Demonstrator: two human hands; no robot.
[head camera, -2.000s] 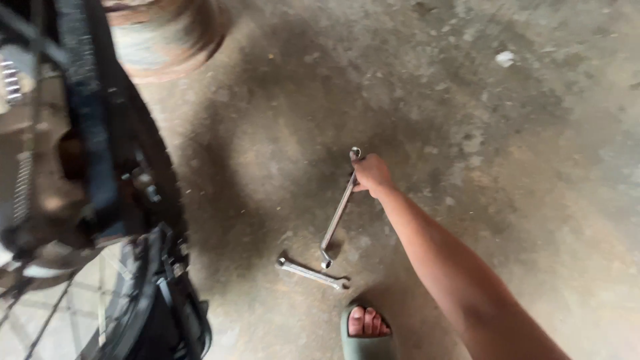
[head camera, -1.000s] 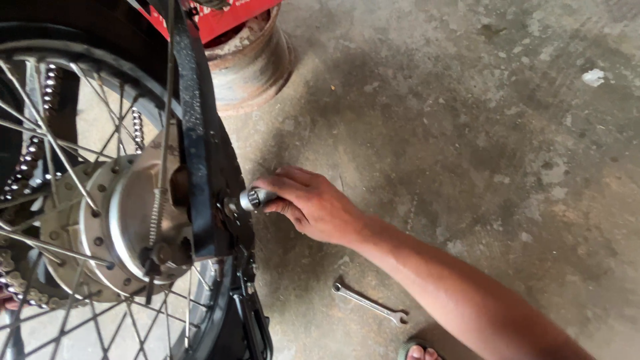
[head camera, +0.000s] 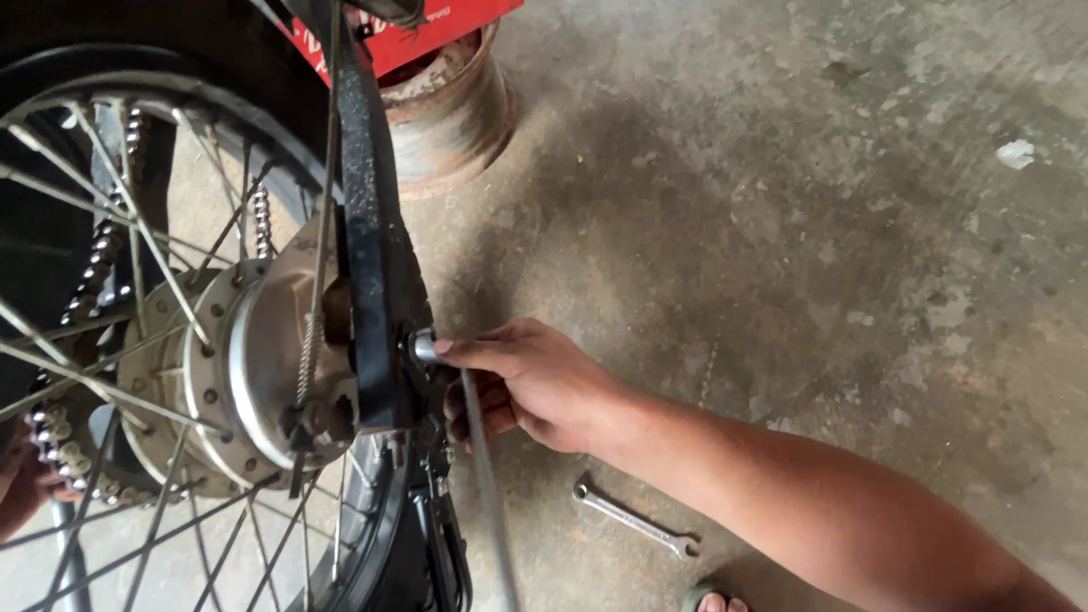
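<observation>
My right hand (head camera: 527, 382) is at the outer side of a motorcycle's black swingarm (head camera: 370, 238). Its thumb and fingers grip the silver head of a long-handled wrench (head camera: 480, 459), which sits at the axle end; the handle slopes down past the bottom of the view. Behind the spokes at the left edge, my left hand (head camera: 25, 480) is partly visible beside the drive chain (head camera: 64, 442). A metal bar (head camera: 72, 552) extends below it, but its grip is hidden. Between them is the wheel hub (head camera: 204, 374). A combination wrench (head camera: 637, 520) lies on the concrete floor.
A rusty wheel rim (head camera: 450, 127) stands on the floor at the upper middle, with a red box (head camera: 442, 30) on top. A sandalled foot (head camera: 718, 602) shows at the bottom edge. A brake rod with a spring (head camera: 310, 348) runs alongside the hub.
My right hand has brought the long wrench from the floor area beside the combination wrench to the axle end. My left hand has come into view behind the wheel. The view has shifted toward the wheel.
</observation>
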